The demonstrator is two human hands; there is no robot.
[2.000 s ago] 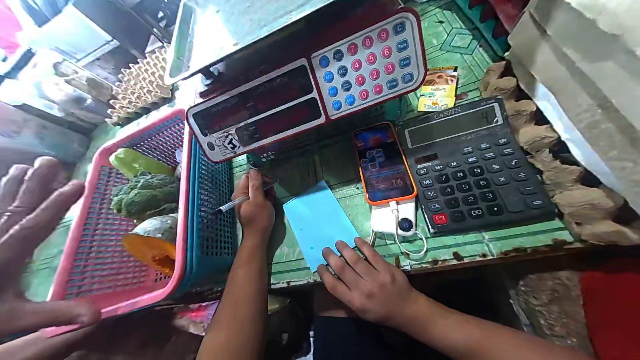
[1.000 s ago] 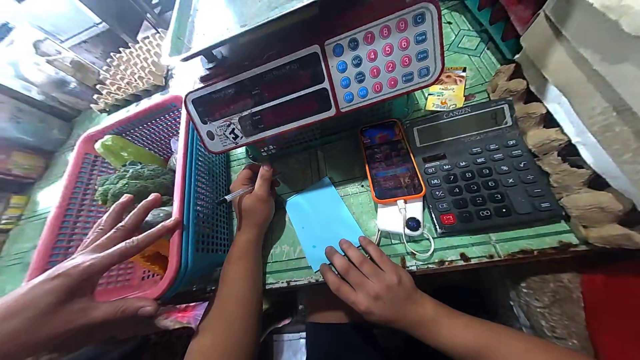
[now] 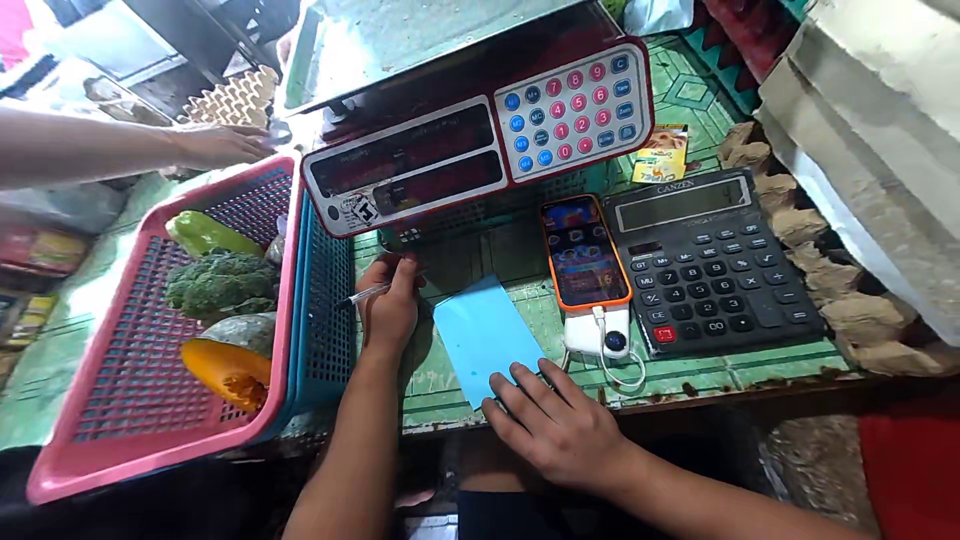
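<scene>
A pen (image 3: 367, 294) is held in my left hand (image 3: 390, 304), which rests on the green patterned tabletop between the baskets and a light blue sheet of paper (image 3: 484, 330). My right hand (image 3: 559, 427) lies palm down with its fingers spread, fingertips on the lower right edge of the paper; its thumb is hidden. Right of the paper, an orange-cased smartphone (image 3: 585, 251) overlaps a white power bank (image 3: 585, 334), with a white cable attached. A black desktop calculator (image 3: 712, 270) sits beside them. Behind the paper stands a digital weighing scale (image 3: 480, 139) with a keypad.
A pink plastic basket (image 3: 289, 360) over a blue one (image 3: 300, 412) contains a broccoli head (image 3: 221, 285), a pale green vegetable (image 3: 210, 234) and cut squash (image 3: 225, 367). Another person's hand (image 3: 217, 144) is behind it. Egg trays (image 3: 862, 307) and a yellow packet (image 3: 661, 155) are right.
The other person's hand has moved from over the pink basket's near left side to beyond its back rim. My hands have stayed at the pen and the paper.
</scene>
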